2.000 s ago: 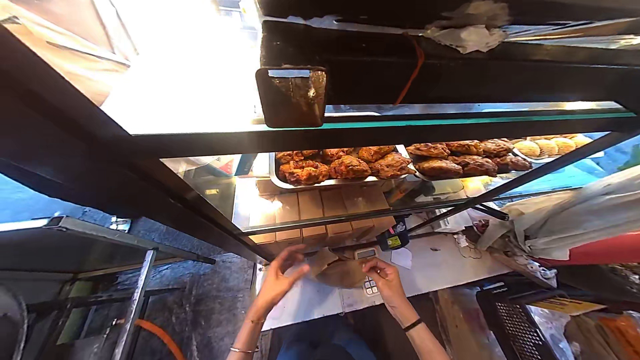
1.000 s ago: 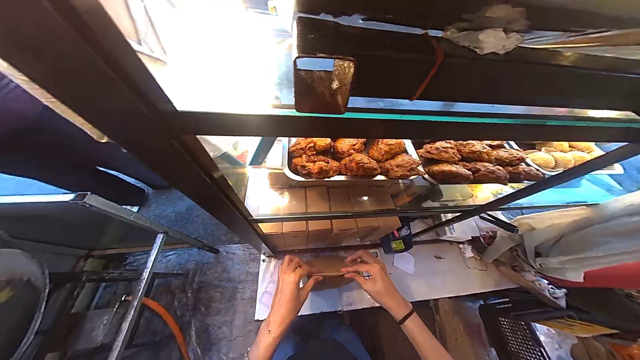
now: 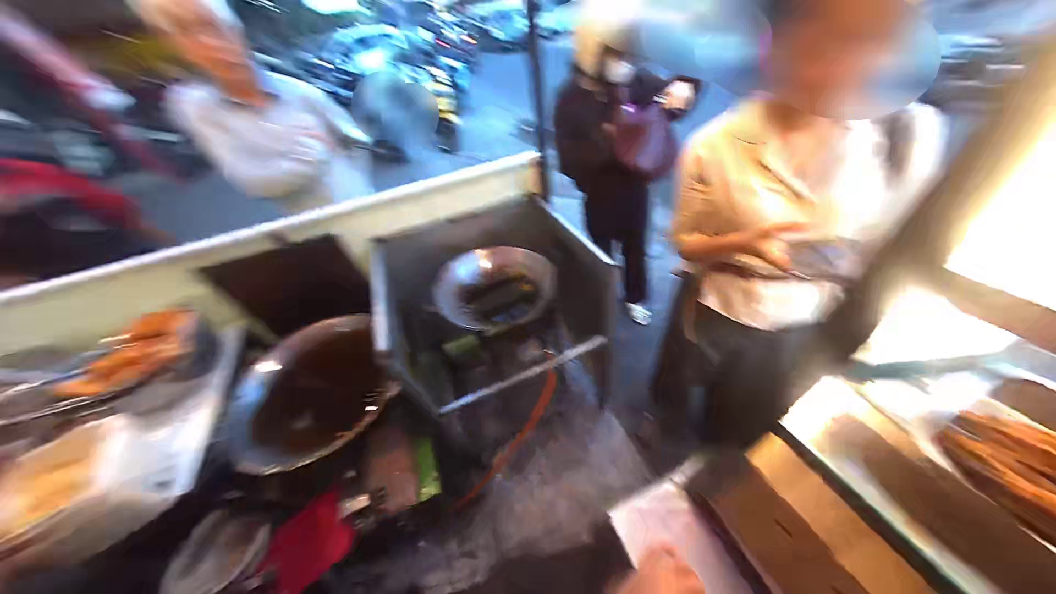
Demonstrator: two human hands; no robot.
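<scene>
The head view is blurred. What seems to be my left hand shows only in part at the bottom edge, over a pale counter strip; whether it holds anything cannot be told. My right hand is out of view. Cardboard boxes lie right of the hand, near a tray of browned fried food at the right edge. At the left are a large wok of dark liquid, orange fried pieces on a rack, and a tub of pale yellow material.
A smaller metal pan sits inside a metal-walled stand, with an orange hose below. Beyond stand a person in a tan shirt, a person in dark clothes and a person in white. Parked motorbikes are behind.
The view has swung far left, toward the woks and the street. Between the earlier frames, my hands came together at a brown item; now only part of one hand shows.
</scene>
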